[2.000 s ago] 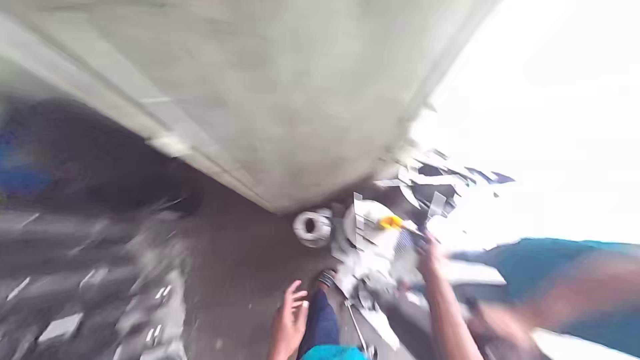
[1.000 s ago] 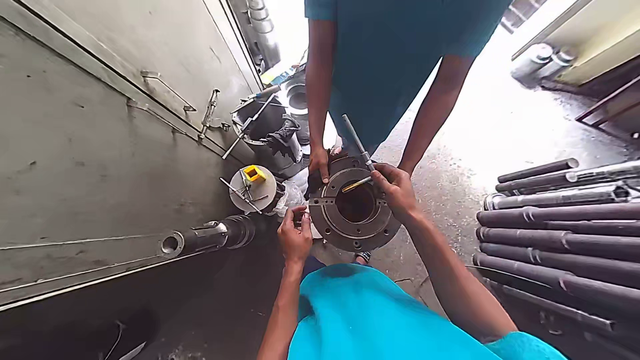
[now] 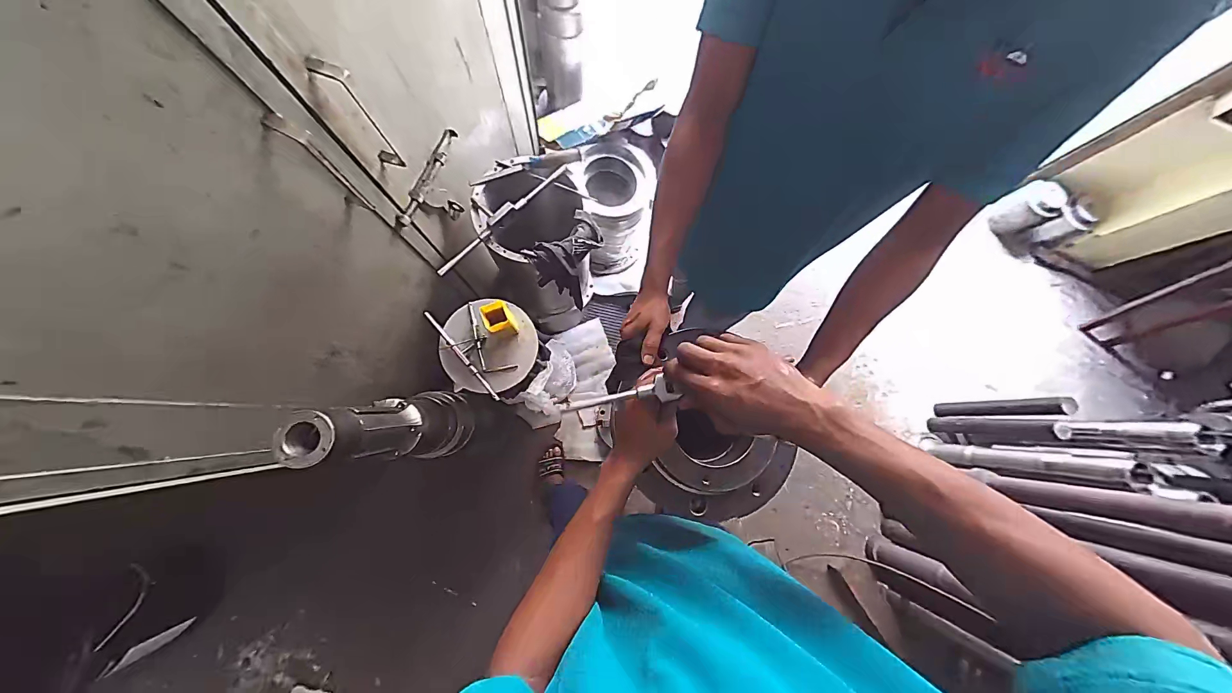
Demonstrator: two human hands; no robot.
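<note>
My left hand [image 3: 647, 423] is closed around a metal tap wrench [image 3: 626, 395], whose bar sticks out to the left. Against the wrench's middle, over a round flanged metal part [image 3: 717, 481], is my right hand [image 3: 736, 380]; its fingers are curled at the wrench, and their exact hold is hidden. The flange has bolt holes and a wide central bore. A co-worker's hand [image 3: 650, 322] rests at the part's far left edge, and the co-worker's other hand is mostly hidden behind my right hand.
A round stand [image 3: 520, 371] at left carries a yellow square piece [image 3: 498, 318] and thin tools. Behind it stands a metal drum [image 3: 539, 279] with a bar across it. A hollow shaft [image 3: 366, 433] juts from the left. Steel bars [image 3: 1107, 500] lie at right. A co-worker stands opposite.
The wrench, upright in my right hand a second ago, now lies sideways with my left hand on it. My left hand has moved from the flange's left edge onto the wrench.
</note>
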